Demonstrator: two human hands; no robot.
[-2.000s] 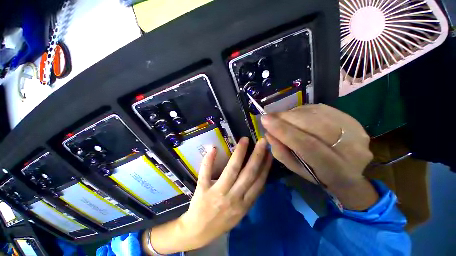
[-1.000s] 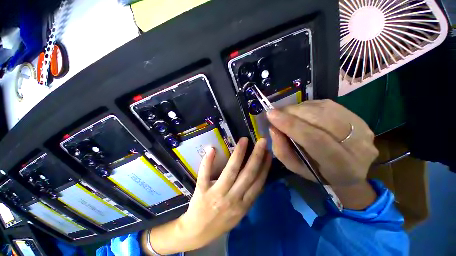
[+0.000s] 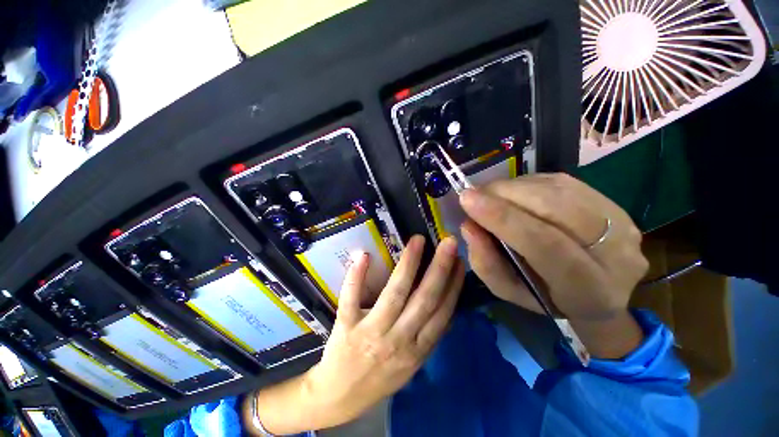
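Note:
A black foam tray [image 3: 256, 107] holds several open-backed phones in slanted pockets. My right hand [image 3: 559, 247] holds slim metal tweezers [image 3: 516, 254] like a pen. Their slightly parted tips are at the camera modules [image 3: 431, 156] of the rightmost smartphone [image 3: 495, 98]. Whether they grip anything there is too small to tell. My left hand [image 3: 380, 329] rests with fingers spread on the battery [image 3: 333, 260] of the second phone from the right and on the tray between the two phones. It holds nothing.
A pink desk fan [image 3: 628, 43] stands at the tray's right end. Orange-handled scissors [image 3: 102, 102] lie on white paper [image 3: 171, 51] at the upper left, beside a yellow-green mat [image 3: 286, 19]. A cardboard box [image 3: 707, 320] is below right.
The tweezers' tips have moved from the lower edge of the camera cluster up onto a camera module and have spread apart. My right hand shifted slightly right. My left hand has stayed in place.

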